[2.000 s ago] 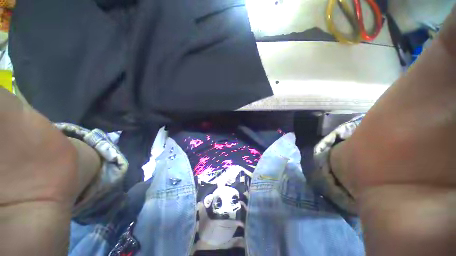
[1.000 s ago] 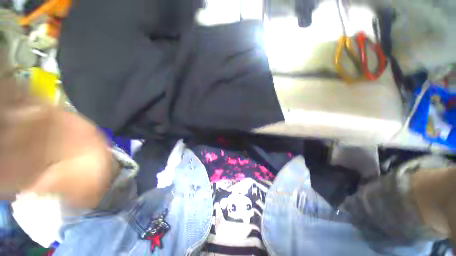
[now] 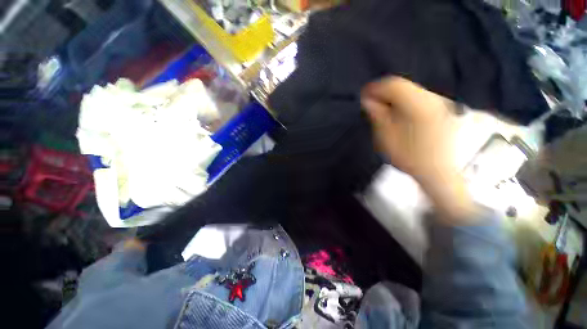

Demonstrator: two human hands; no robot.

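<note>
A large black cloth (image 3: 322, 148) stretches from the top right, over the table's near edge, down to the lower left. My right hand (image 3: 412, 132) is on its right part, with fingers curled and closed on the fabric; the hand is blurred. Of my left hand (image 3: 133, 245) only a small blurred bit of skin shows beyond the denim sleeve, at the cloth's lower left end. Its fingers are hidden, so its grip cannot be seen.
A blue crate (image 3: 248, 132) heaped with white cloth scraps (image 3: 151, 144) stands left of the cloth. A red crate (image 3: 55, 180) is farther left. A yellow object (image 3: 248, 40) is above. Blurred scissors (image 3: 555, 270) lie on the pale table at lower right.
The view has swung left, bringing the blue crate into sight. The black cloth now stretches towards the lower left. My right hand has come onto the cloth; my left hand is lower and mostly hidden.
</note>
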